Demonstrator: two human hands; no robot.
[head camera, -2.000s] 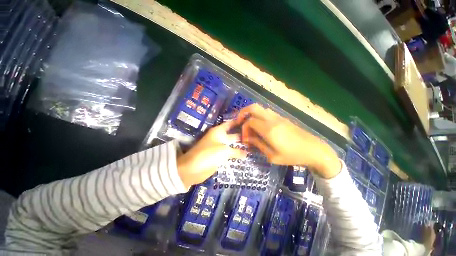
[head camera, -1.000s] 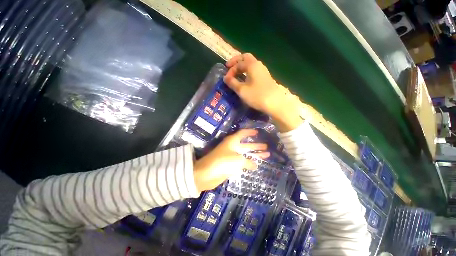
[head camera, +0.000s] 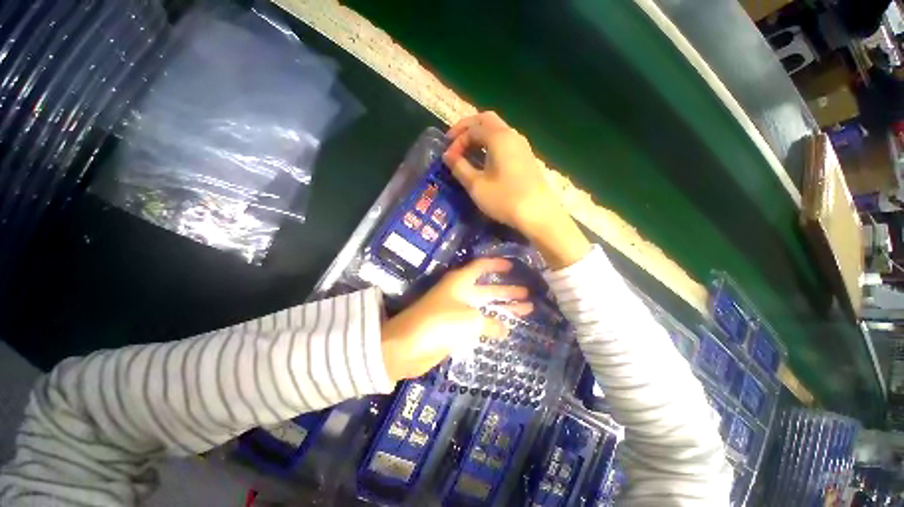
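A clear sheet with rows of small dark rings (head camera: 501, 368) lies over blue phone rear housings. My left hand (head camera: 451, 317) holds the sheet's upper left part, fingers spread over it. My right hand (head camera: 501, 173) is at the top end of the upper-left blue housing (head camera: 418, 226), fingertips together against it; whether a dot is between them is too small to tell. That housing has a red patch and a whitish rectangle. The housings sit in pockets of a clear blister tray (head camera: 359, 238). More housings (head camera: 404, 431) lie in the lower row.
A crinkled clear plastic bag (head camera: 223, 129) lies left of the tray. Stacked clear trays (head camera: 59, 109) stand at far left, another stack (head camera: 815, 451) at right. A second tray of blue housings (head camera: 729, 361) is at right. The pale edge strip (head camera: 396, 59) and green belt (head camera: 595, 129) run behind.
Since two seconds ago, my right hand has moved from beside my left hand over the sheet to the top end of the upper-left housing. In the last second both hands have barely moved.
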